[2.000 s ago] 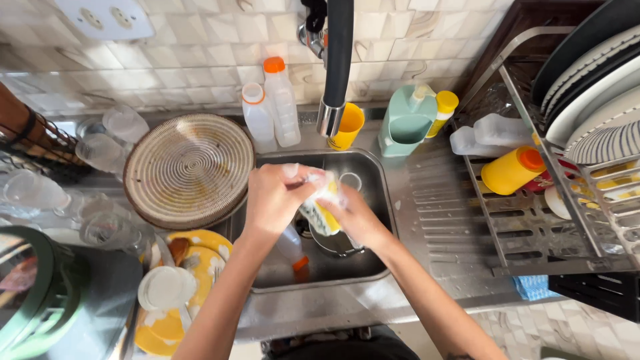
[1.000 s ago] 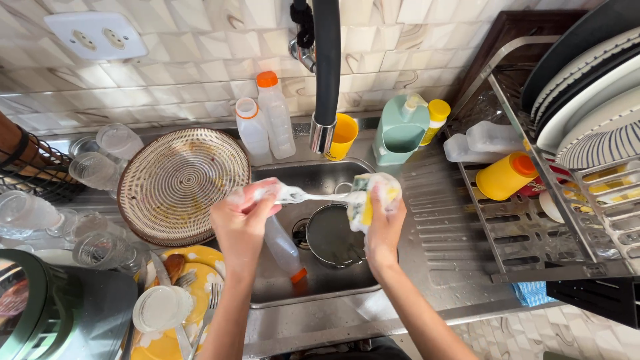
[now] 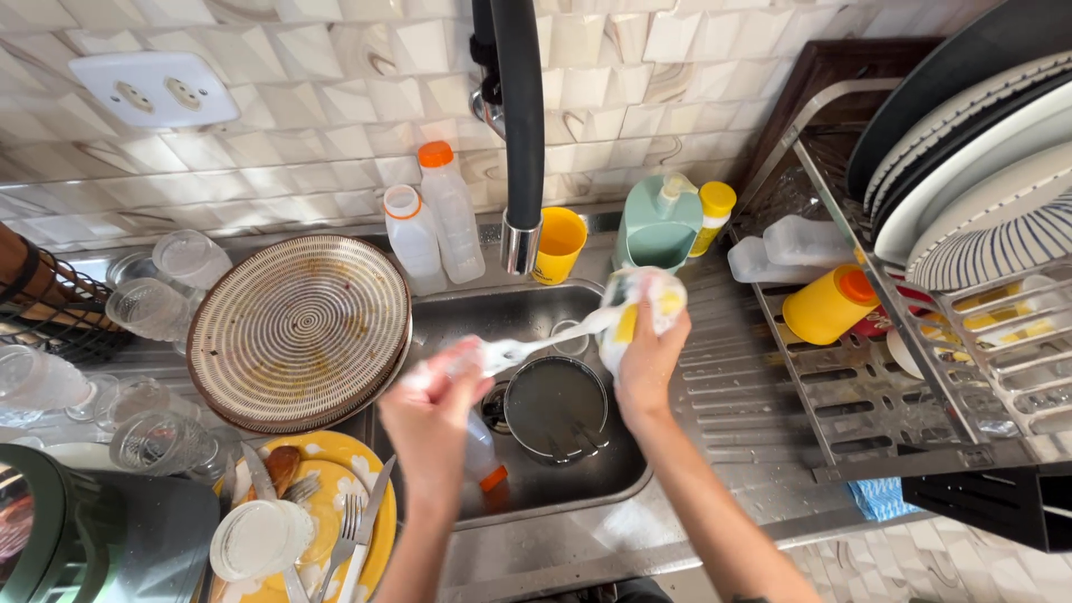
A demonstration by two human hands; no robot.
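Observation:
Above the sink basin (image 3: 578,494), my left hand (image 3: 444,402) pinches one end of a foam-covered utensil (image 3: 536,342), whose exact kind the suds hide. My right hand (image 3: 653,360) grips a soapy yellow sponge (image 3: 641,310) around the utensil's other end. Below them in the basin sits a round pot (image 3: 556,406) filled with dark water, with cutlery partly visible in it. A small clear glass (image 3: 570,337) is behind the pot. A plastic bottle with an orange cap (image 3: 494,478) lies to the pot's left, partly hidden by my left hand and forearm.
The black faucet (image 3: 525,126) hangs over the basin's back edge. Stacked brown-patterned plates (image 3: 301,327), glasses (image 3: 151,308) and a yellow plate with cutlery (image 3: 381,519) stand left. Behind are bottles (image 3: 452,218), a yellow cup (image 3: 559,243) and a green dispenser (image 3: 659,222). A dish rack (image 3: 888,335) is right.
Two seconds ago my hands were close together at the sponge; they then moved apart, exposing the foamy utensil stretched between them. The pot in the basin shows more fully now.

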